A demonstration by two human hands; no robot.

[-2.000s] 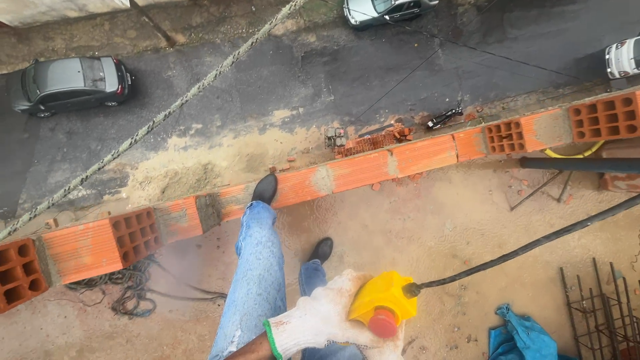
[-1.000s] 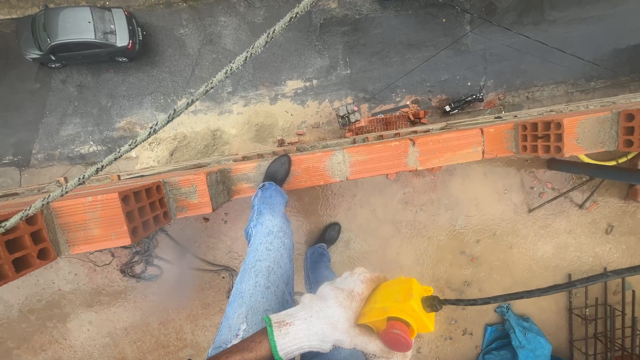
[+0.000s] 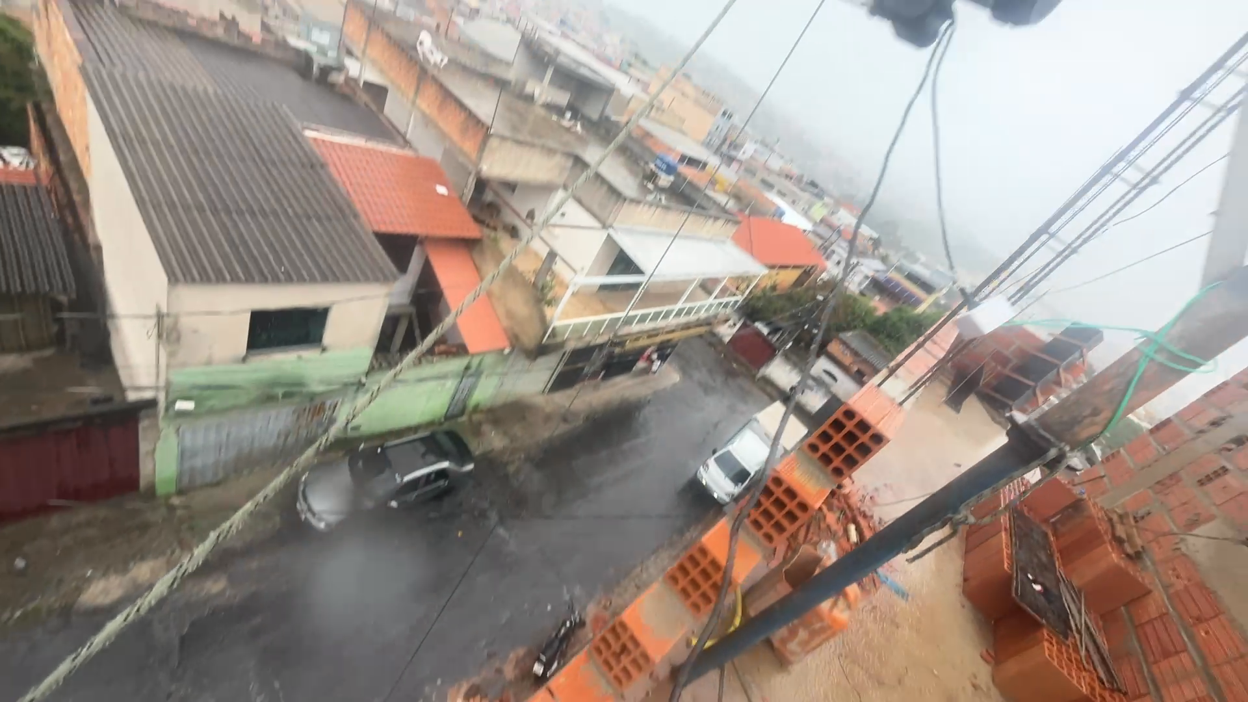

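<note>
Neither my left hand nor my right hand shows in the head view now, so what they hold or touch is hidden. A low wall of hollow orange clay bricks (image 3: 694, 577) runs diagonally up from the bottom centre. A twisted rope (image 3: 398, 369) crosses the view from lower left to the top. Black cable (image 3: 817, 336) hangs down in front of the brick wall. At the upper right edge, a dark object (image 3: 914, 15) with cables hanging from it is partly cut off.
A dark metal pole (image 3: 868, 551) slants beside the wall. Stacked clay bricks (image 3: 1033, 595) stand on the right. Overhead wires (image 3: 1121, 175) run at upper right. Below lies a wet street (image 3: 585, 507) with a dark car (image 3: 390, 473), a white truck (image 3: 746, 453) and a motorcycle (image 3: 556, 643).
The view has swung up and to the right. The gloved hand, the yellow control with its red button, and my legs were in sight earlier and are out of frame now.
</note>
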